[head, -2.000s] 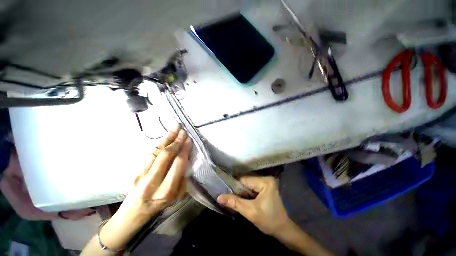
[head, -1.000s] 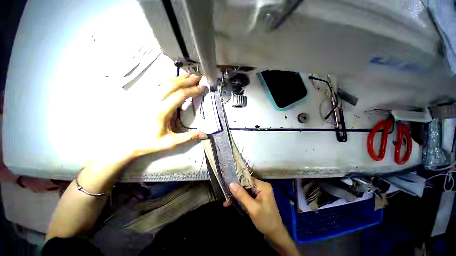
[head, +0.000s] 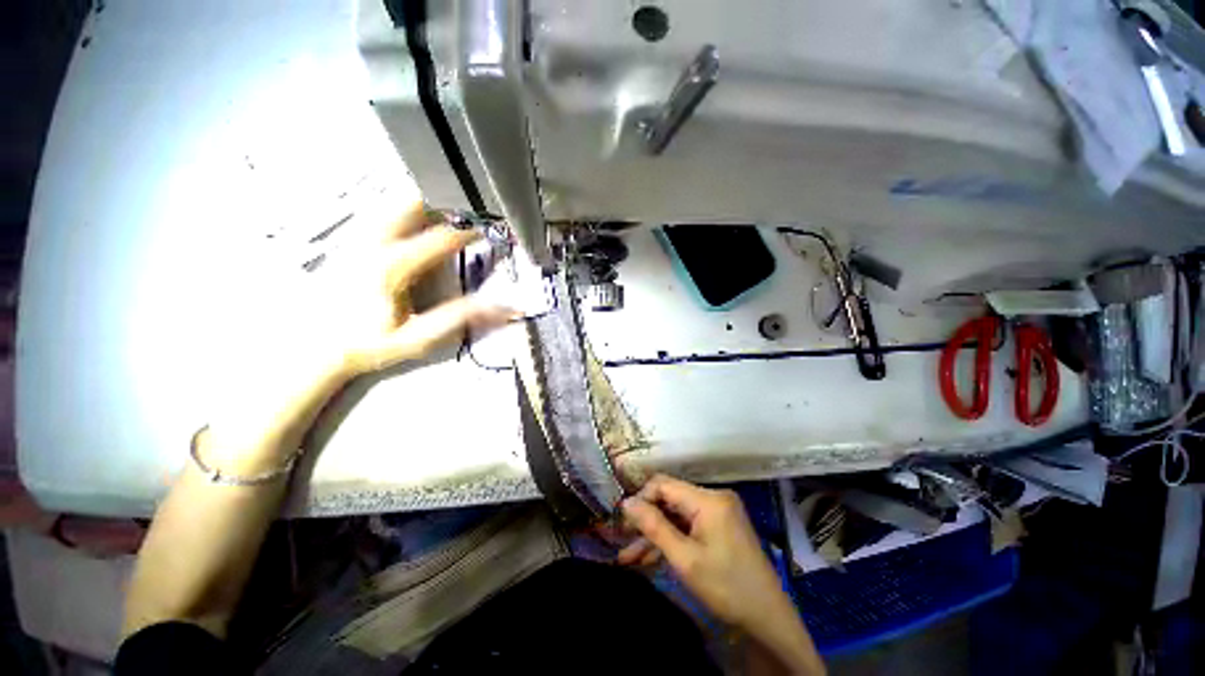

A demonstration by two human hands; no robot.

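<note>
A grey curved band piece (head: 568,396) runs from under the machine's needle area down over the table's front edge, with beige cloth beside and below it. A white template (head: 533,291) lies at its upper end near the presser foot. My left hand (head: 420,297) has its fingers spread, the fingertips at the white template's left side by the needle; glare blurs them. My right hand (head: 681,528) pinches the band's lower end at the table edge. The needle itself is hidden by the off-white sewing machine head (head: 793,145).
A phone (head: 718,264), thin black-and-metal snips (head: 866,337), a small round metal part (head: 772,325) and red-handled scissors (head: 969,370) lie right of the needle. A blue basket of scraps (head: 912,594) stands below the table edge. A beige cloth bundle (head: 456,581) lies at my lap.
Since two seconds ago, my left hand has moved from the band near the table edge up beside the needle. Over the last second, the band's visible grey part has shifted slightly, and the view has moved.
</note>
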